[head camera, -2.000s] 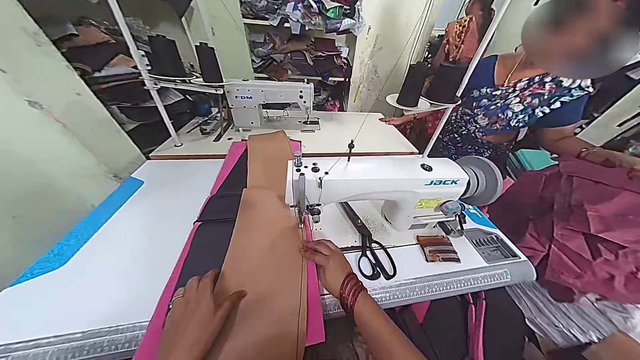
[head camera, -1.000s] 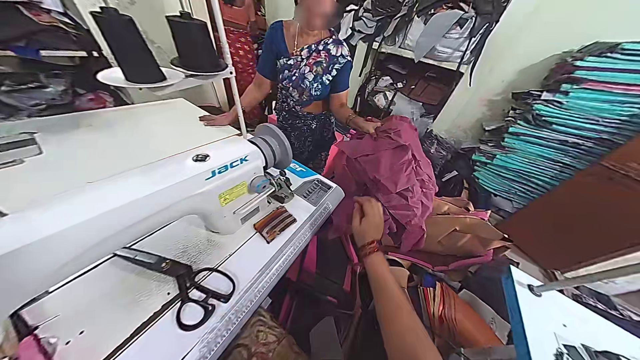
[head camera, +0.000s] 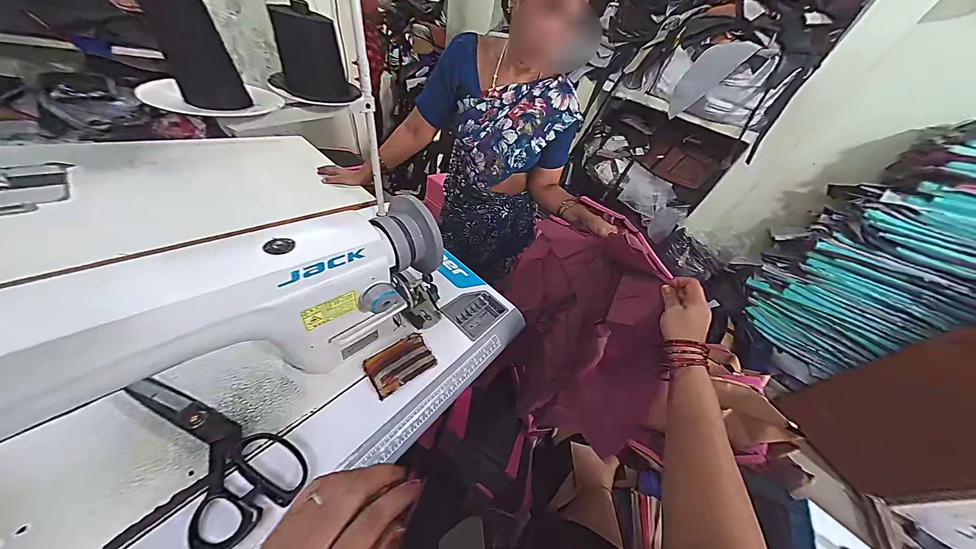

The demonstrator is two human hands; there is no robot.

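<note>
My right hand (head camera: 685, 305) pinches the upper right edge of a maroon fabric piece (head camera: 602, 328); red bangles circle the wrist. A co-worker's hand (head camera: 595, 221) holds the same fabric farther back. My left hand (head camera: 347, 507) is low at the front edge of the sewing table, fingers bent; what lies under them is hidden. Just left of it rest black-handled scissors (head camera: 221, 465) on the white table. Behind them stands a white Jack sewing machine (head camera: 229, 297). A small striped piece (head camera: 400, 366) lies on the table near the machine's handwheel end.
Black thread cones (head camera: 309, 53) stand behind the machine beside a second white table (head camera: 152, 183). The co-worker (head camera: 503, 145) leans on that table. Dark and tan fabric pieces (head camera: 591, 480) are heaped below the maroon fabric. A tall stack of turquoise and black pieces (head camera: 877, 267) is at right.
My right hand has gone from the work at the needle to the maroon fabric, now gripping its edge. My left hand has left the tan piece. The view has swung right.
</note>
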